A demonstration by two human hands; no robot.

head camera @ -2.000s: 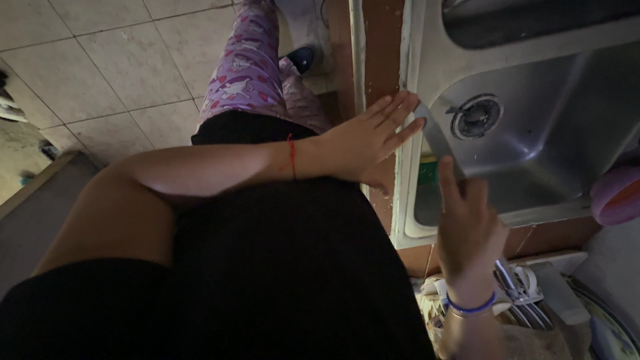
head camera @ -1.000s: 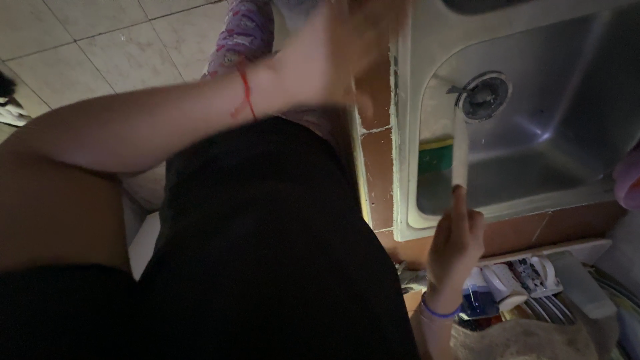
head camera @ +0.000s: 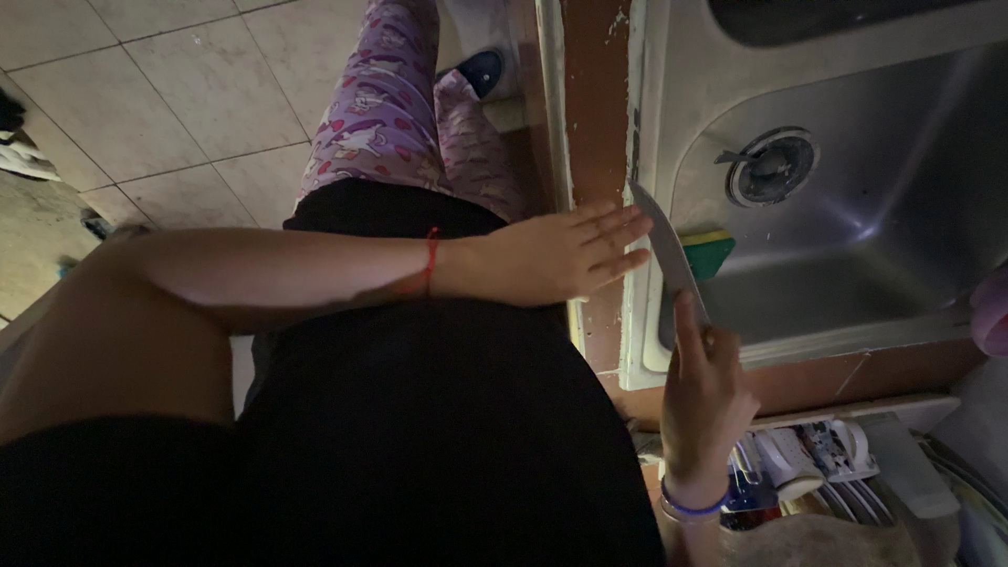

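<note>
My right hand point(head camera: 705, 394), with a blue bracelet at the wrist, grips a kitchen knife point(head camera: 668, 248) by its handle, the index finger laid along the back end of the blade. The blade points up and to the left over the near rim of the steel sink point(head camera: 827, 283). My left hand point(head camera: 567, 248), with a red string at the wrist, is held flat with the fingers spread, its fingertips beside the blade; whether they touch it I cannot tell. Behind the blade, a green and yellow sponge point(head camera: 710, 253) lies inside the basin.
The basin has a drain strainer point(head camera: 773, 167). Reddish-brown tile point(head camera: 602, 157) edges the sink. Mugs point(head camera: 787, 461) and plates stand in a rack at lower right, and a pink item point(head camera: 991, 315) is at the right edge. A person's patterned trousers point(head camera: 370, 118) show at the top.
My left hand, a blur farther up one second ago, is now down beside the blade. The knife was pointing toward the drain then and now tilts left over the sink's rim.
</note>
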